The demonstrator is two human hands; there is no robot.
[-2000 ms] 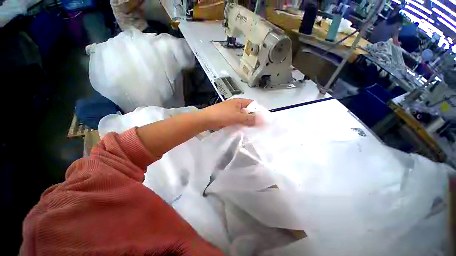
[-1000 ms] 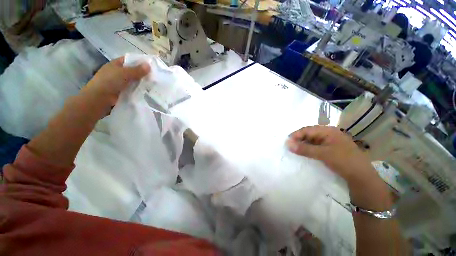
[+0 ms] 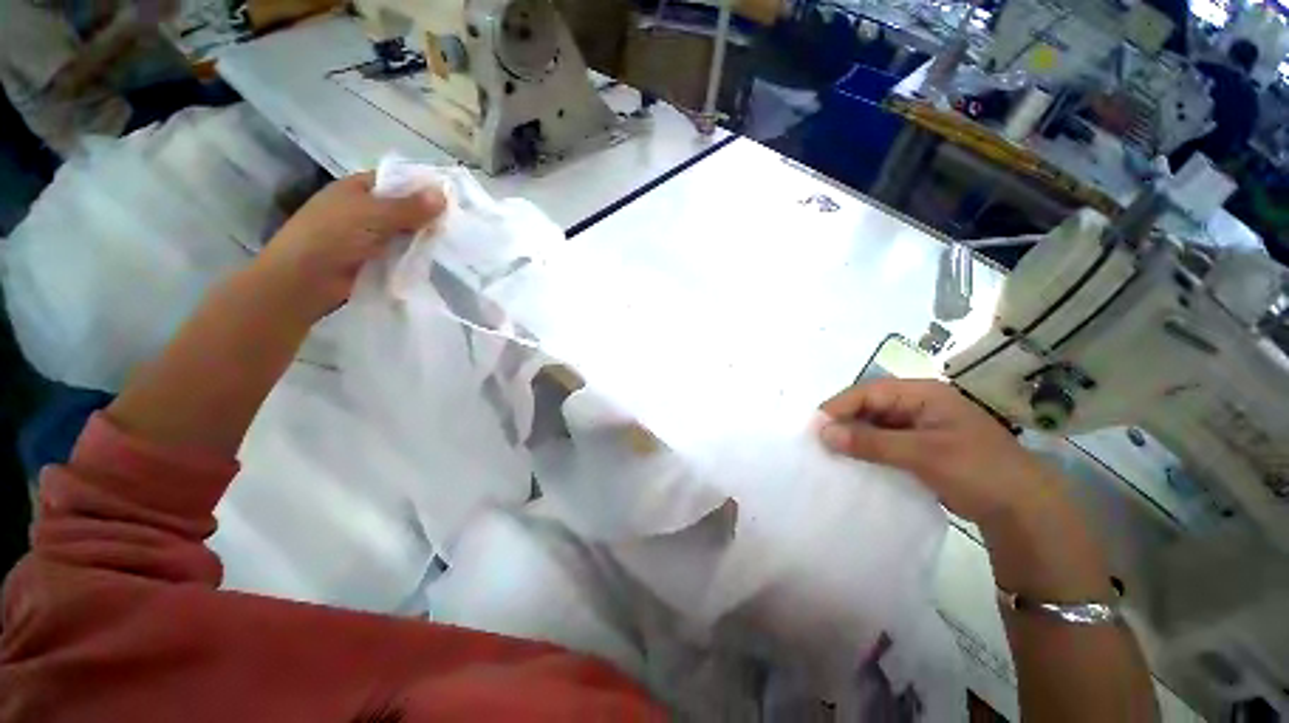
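A sheer white fabric piece (image 3: 608, 494) hangs crumpled between my hands, over the near edge of the white table and my lap. My left hand (image 3: 371, 226) pinches a bunched part of it at the upper left. My right hand (image 3: 905, 435) pinches its edge between thumb and fingertips at the right, beside the near sewing machine. A thin denser edge line runs from the left hand down toward the middle. The fabric's lower part runs out of the picture.
A near sewing machine (image 3: 1131, 339) stands at the right edge. Another off-white machine (image 3: 495, 71) stands at the upper left on its table (image 3: 304, 92). A white fabric heap (image 3: 113, 269) lies at the left, with a person (image 3: 85, 64) behind it. The white table top (image 3: 792, 269) is in front.
My right hand has come into view since the earliest frame and holds the fabric. The view has swung right, showing more of the near machine. Since the middle frame the hands have barely moved.
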